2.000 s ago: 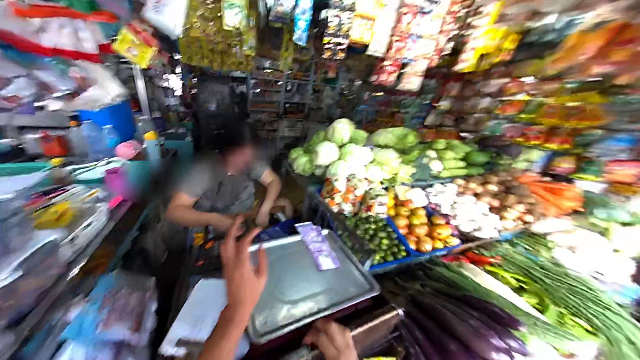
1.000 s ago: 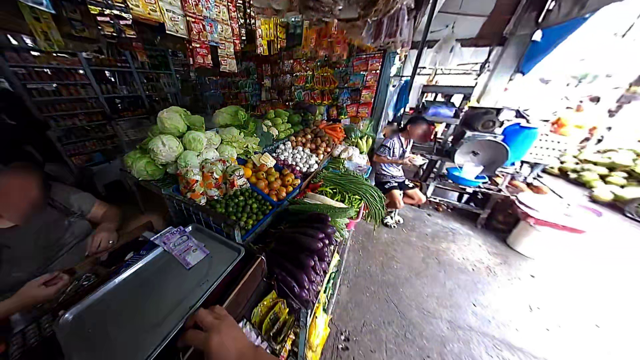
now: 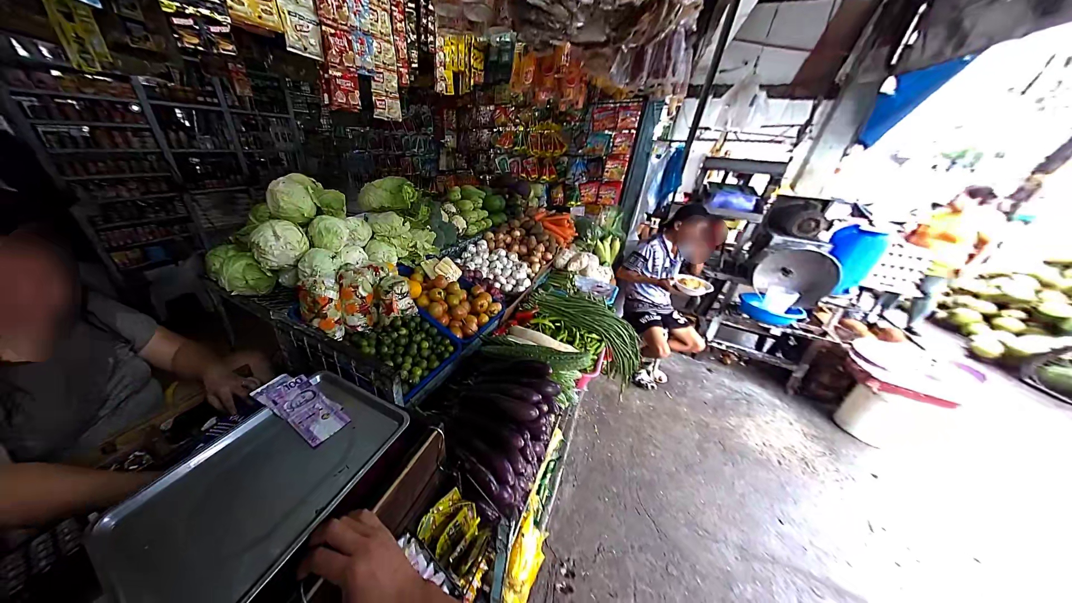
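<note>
My right hand (image 3: pixel 364 557) rests with curled fingers at the near right edge of a metal tray (image 3: pixel 226 494), on or beside a wooden board; whether it grips anything is unclear. My left hand is out of view. A purple banknote (image 3: pixel 303 408) lies on the far end of the tray. Across the tray, a person in a grey shirt has one hand (image 3: pixel 230 381) close to the banknote and the other forearm at the tray's left side. Eggplants (image 3: pixel 502 419) lie to the right of the tray, beyond my hand.
Behind the tray stand cabbages (image 3: pixel 278 244), green citrus fruits (image 3: pixel 404 347), tomatoes (image 3: pixel 459 306) and garlic bulbs (image 3: pixel 502 266). Long beans (image 3: pixel 599 322) hang over the stall's edge. A seated person (image 3: pixel 662 289) holds a plate beside a machine; a white bucket (image 3: pixel 879 410) stands on the concrete floor.
The view has swung far to the right since the oldest frame, where my raised left hand showed over the tray. The banknote remains on the tray. The seller's hand has moved closer to it.
</note>
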